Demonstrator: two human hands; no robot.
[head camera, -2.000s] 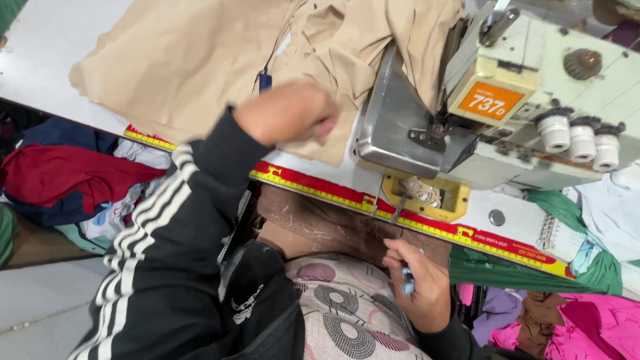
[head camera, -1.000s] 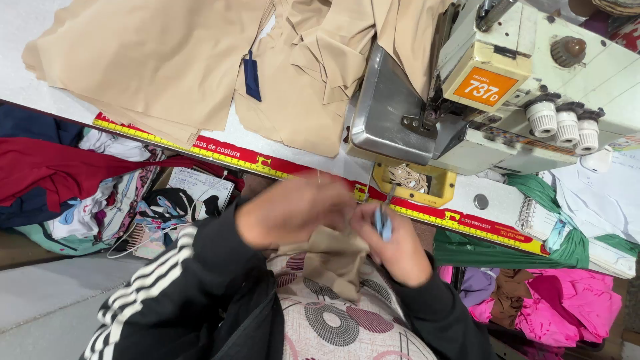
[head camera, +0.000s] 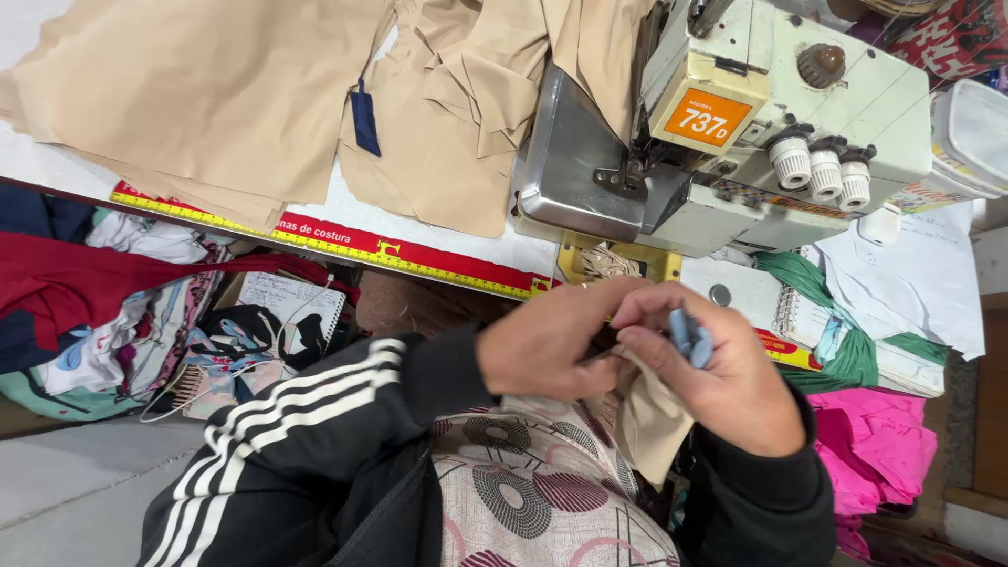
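Observation:
Both hands meet just in front of the table edge. My left hand (head camera: 551, 342) has its fingers on the edge of a small beige fabric piece (head camera: 652, 429); its fingertips are partly hidden. Thumb and forefinger of my right hand (head camera: 709, 362) pinch the same piece, which hangs down over my lap. A light blue object (head camera: 691, 339), perhaps thread snips, sits within the right hand's curled fingers. Beyond the hands stands an overlock sewing machine (head camera: 787, 118) with its metal plate (head camera: 587, 165). Large beige fabric pieces (head camera: 197, 102) lie on the table at left, with a navy fabric tab (head camera: 365, 122) on them.
A printed measuring tape (head camera: 441, 272) runs along the table's front edge. A yellow tray (head camera: 669, 266) holds pale elastic or cord. Garments and a notebook (head camera: 295, 303) are piled below at left. Green fabric (head camera: 854, 354), papers (head camera: 941, 268) and pink fabric (head camera: 874, 449) are at right.
My left hand has come from over the table to my right hand at the table edge. The small beige piece, visible over my lap one second ago, is now held up between both hands.

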